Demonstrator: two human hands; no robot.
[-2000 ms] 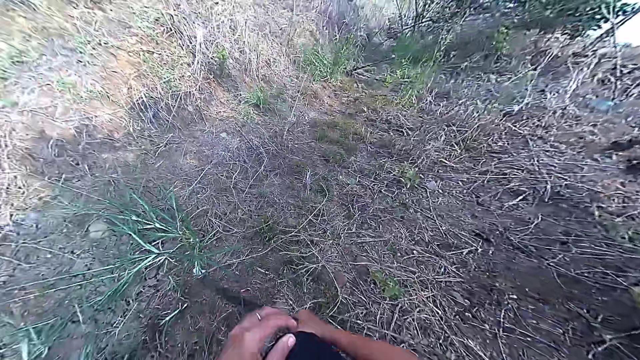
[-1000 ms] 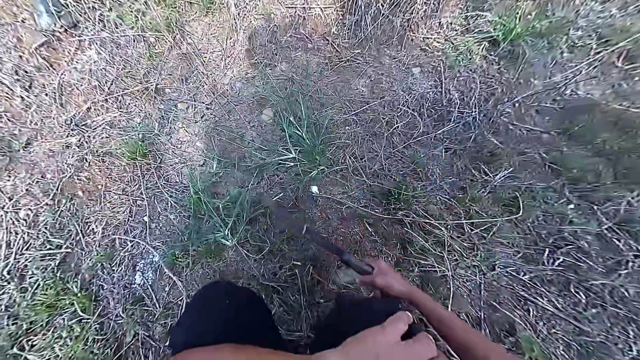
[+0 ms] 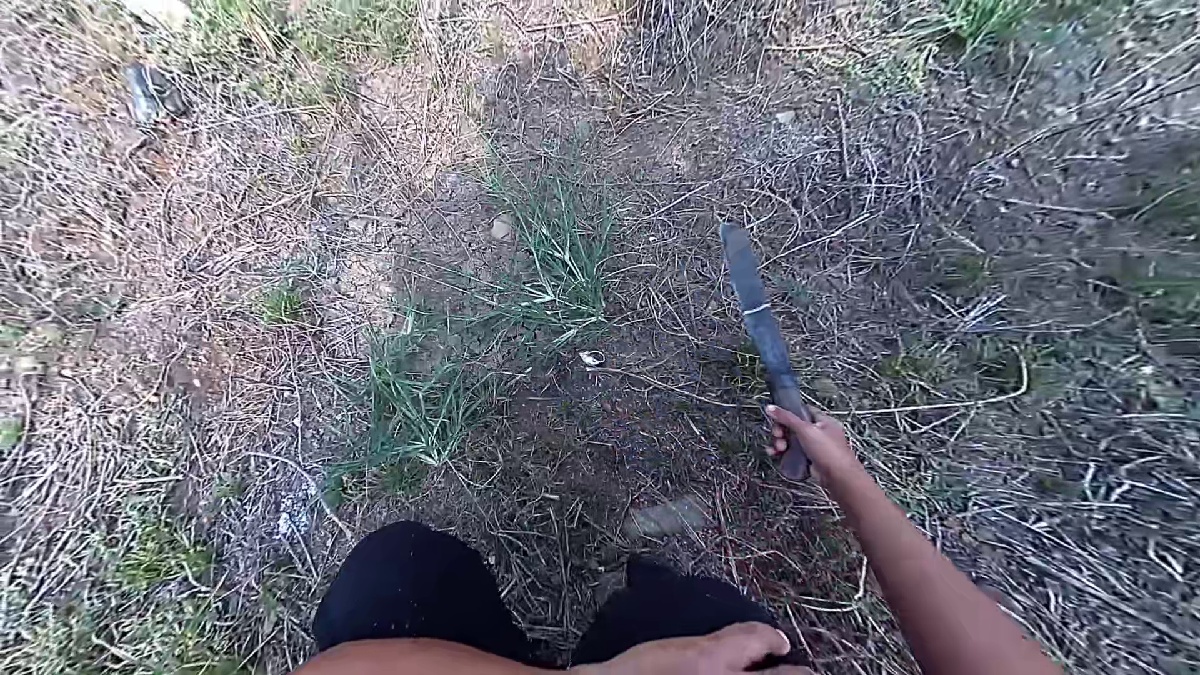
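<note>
My right hand (image 3: 812, 441) is closed around the handle of a machete (image 3: 750, 291), held out at the right over dry stalks, its dark blade pointing up and slightly left in view. At the bottom, my left hand (image 3: 717, 649) lies across my dark-clad knee, with the thumb side showing; whether anything is in it cannot be seen. Left of the blade grows a tuft of green grass (image 3: 562, 272), and a second grass tuft (image 3: 427, 408) stands nearer my knees.
A flat stone (image 3: 667, 517) lies just ahead of my right knee. Dry stems and straw cover the ground. A dark object (image 3: 145, 94) sits at the upper left, and a small pale thing (image 3: 592, 358) lies beside the grass. More green grass (image 3: 989, 19) grows at the upper right.
My right hand has moved forward and right with the machete, whose blade pointed left a second ago and now points up the view. The view has tilted down since the first frame.
</note>
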